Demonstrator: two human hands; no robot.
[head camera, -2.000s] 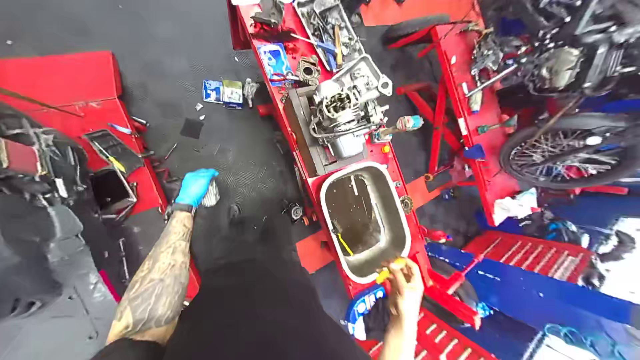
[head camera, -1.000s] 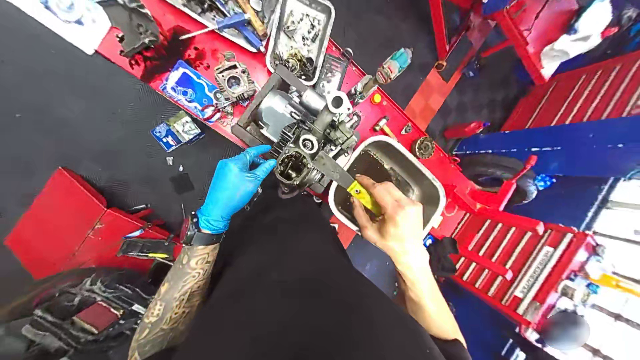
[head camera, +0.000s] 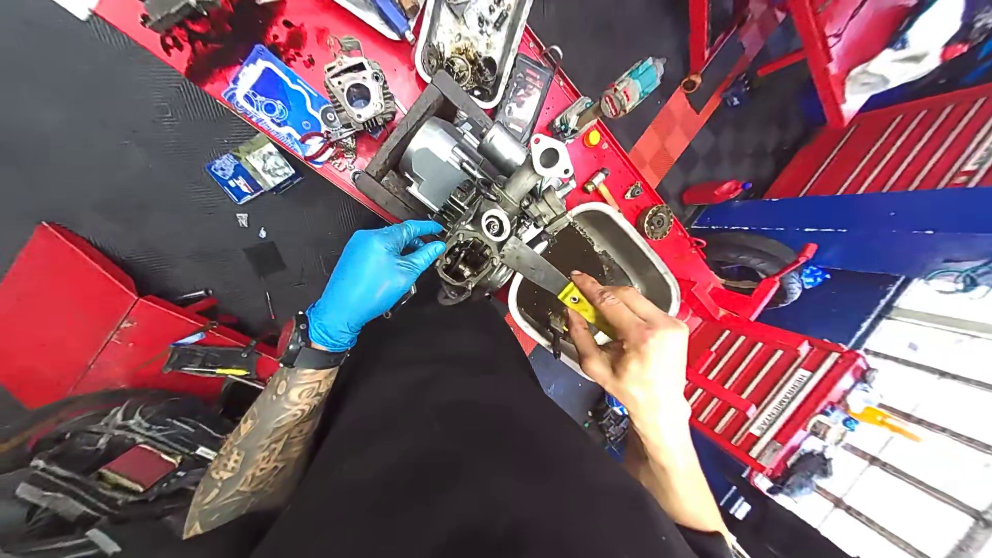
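Note:
My right hand (head camera: 632, 337) is closed around the yellow handle of a scraper (head camera: 535, 266). The scraper's flat metal blade meets the cylinder head of a small engine (head camera: 465, 167), beside its round opening. My left hand (head camera: 376, 275), in a blue glove, has its fingertips at the finned left side of the cylinder head; whether they grip it is unclear. The engine lies in a dark frame (head camera: 399, 143) on the red bench. Partly beneath the scraper and right hand is a metal basin (head camera: 659, 271) with dark liquid.
An engine cylinder (head camera: 358, 93), a blue gasket pack (head camera: 271, 105) and a tray of parts (head camera: 508, 62) lie farther up the bench. A hammer (head camera: 601, 186), a round gear-like part (head camera: 656, 222) and an air tool (head camera: 632, 87) are along its right side.
My left hand has moved from over the floor to the engine. My right hand, earlier at the basin's rim, now has the scraper at the cylinder head. The view has shifted and turned considerably.

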